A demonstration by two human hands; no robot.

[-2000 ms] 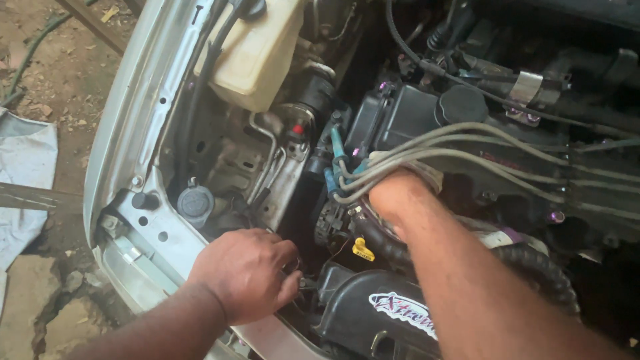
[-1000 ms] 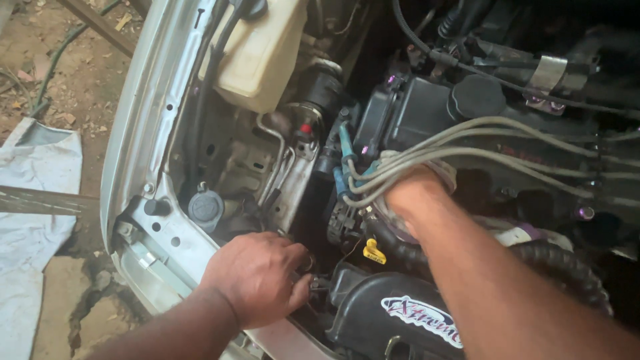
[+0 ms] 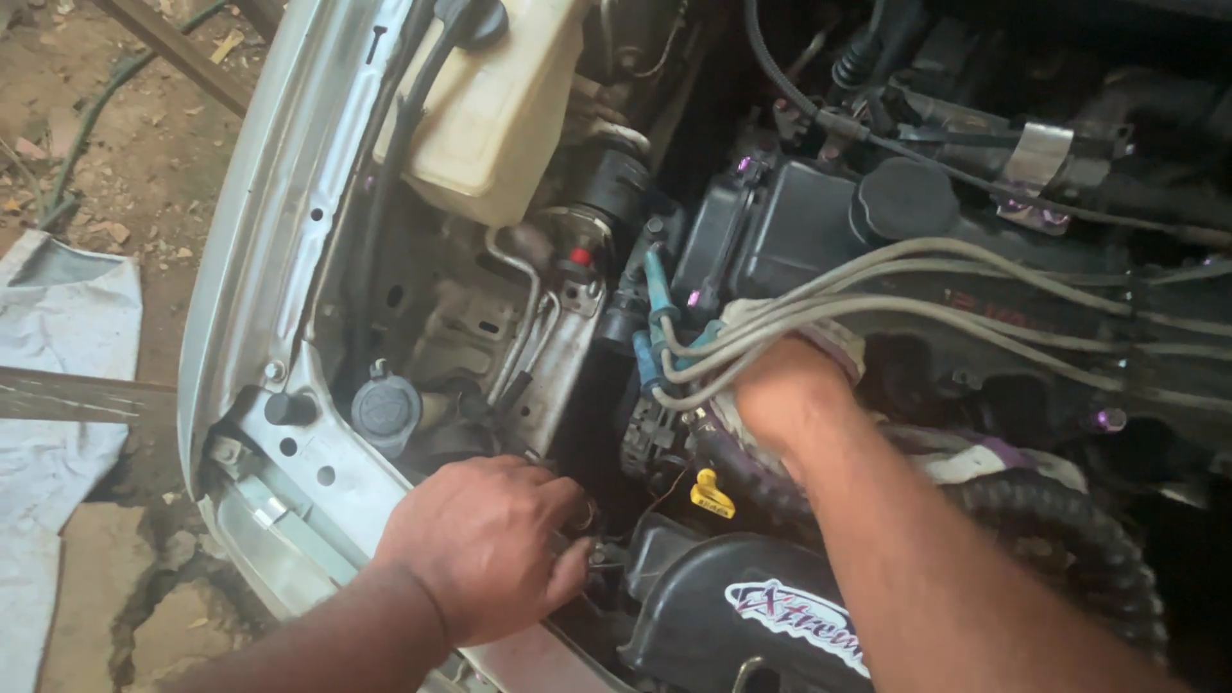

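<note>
My left hand point(image 3: 486, 544) rests at the front edge of the car's engine bay, its fingers curled beside the black air filter housing point(image 3: 712, 597); what lies under the fingers is hidden. My right hand point(image 3: 784, 390) reaches under the grey spark plug wires point(image 3: 866, 306) with a pale cloth point(image 3: 847, 342) around or in it; its fingers are hidden. Blue boots point(image 3: 647, 361) end the wires just left of that hand. A yellow dipstick handle point(image 3: 710, 494) stands between the two hands.
A white plastic reservoir point(image 3: 486, 115) sits at the upper left, near the silver fender point(image 3: 250, 192). A round grey cap point(image 3: 386, 412) is left of my left hand. The oil filler cap point(image 3: 905, 200) tops the engine cover. Pale fabric point(image 3: 67, 337) lies on the ground.
</note>
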